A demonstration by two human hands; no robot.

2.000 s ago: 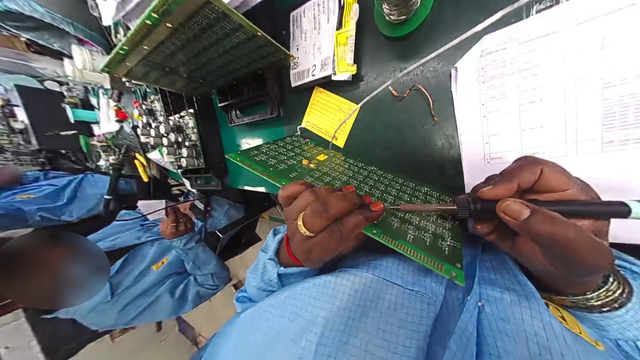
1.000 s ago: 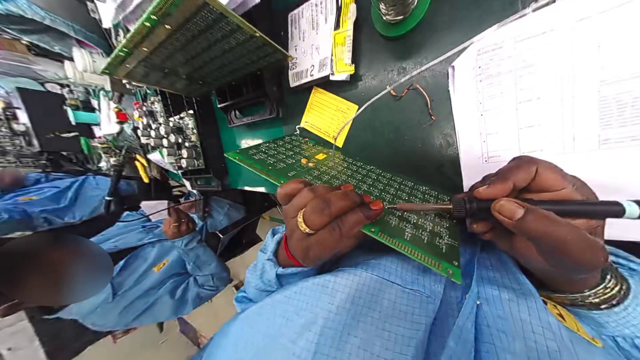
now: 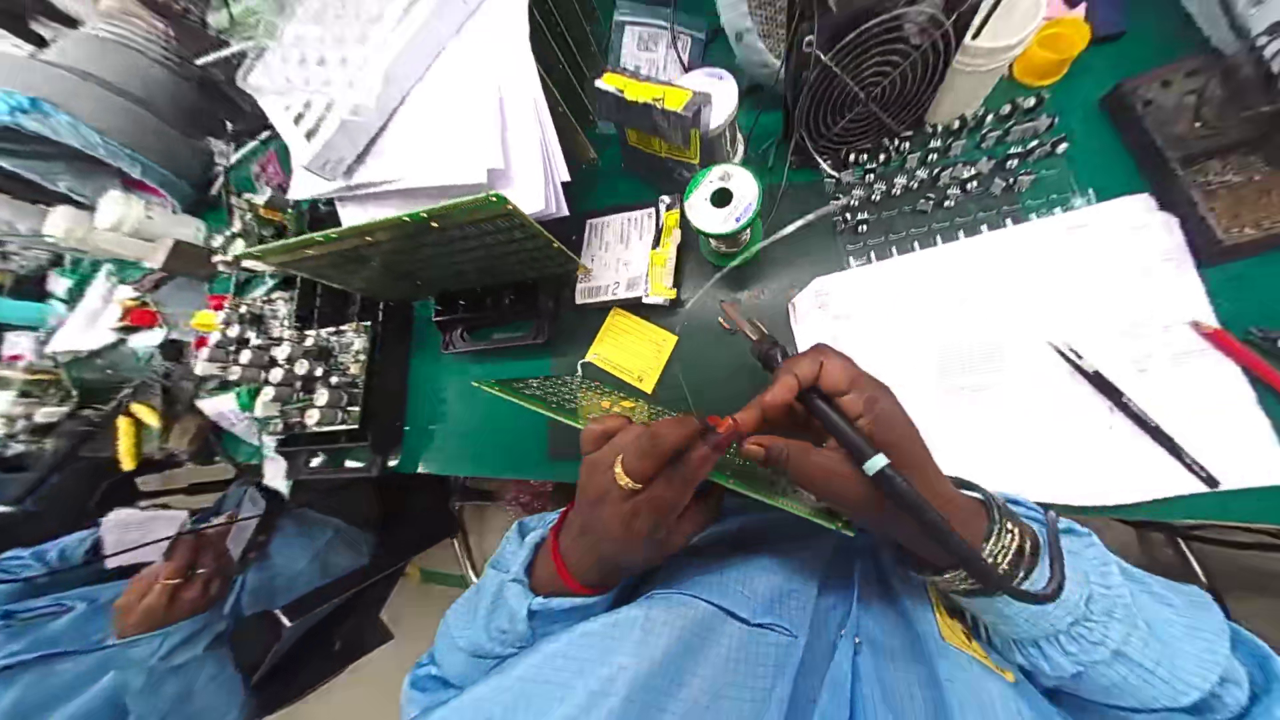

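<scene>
A green printed circuit board [image 3: 790, 492] lies tilted in front of my body, with a yellow tag [image 3: 631, 349] at its far edge. My left hand [image 3: 648, 482] rests on the board, thumb and fingers bent over its edge, the fingertips close together near its middle. In my right hand [image 3: 865, 440] is a black-handled soldering iron [image 3: 835, 418], its tip raised off the board and pointing away from me. The right thumb and forefinger reach to the left fingertips; whether they pinch something small there I cannot tell.
Beyond the board stand a solder spool [image 3: 724, 210], a labelled packet [image 3: 616, 257] and a black fan [image 3: 873, 80]. Papers [image 3: 980, 360] with a black pen [image 3: 1135, 415] lie at right. Another board [image 3: 420, 245] leans at left, near a co-worker's hands [image 3: 178, 585].
The iron's tip, earlier at the board by my left fingertips, is now lifted away and points forward. My right fingers have come over to the left fingertips. The view has shifted and takes in more bench.
</scene>
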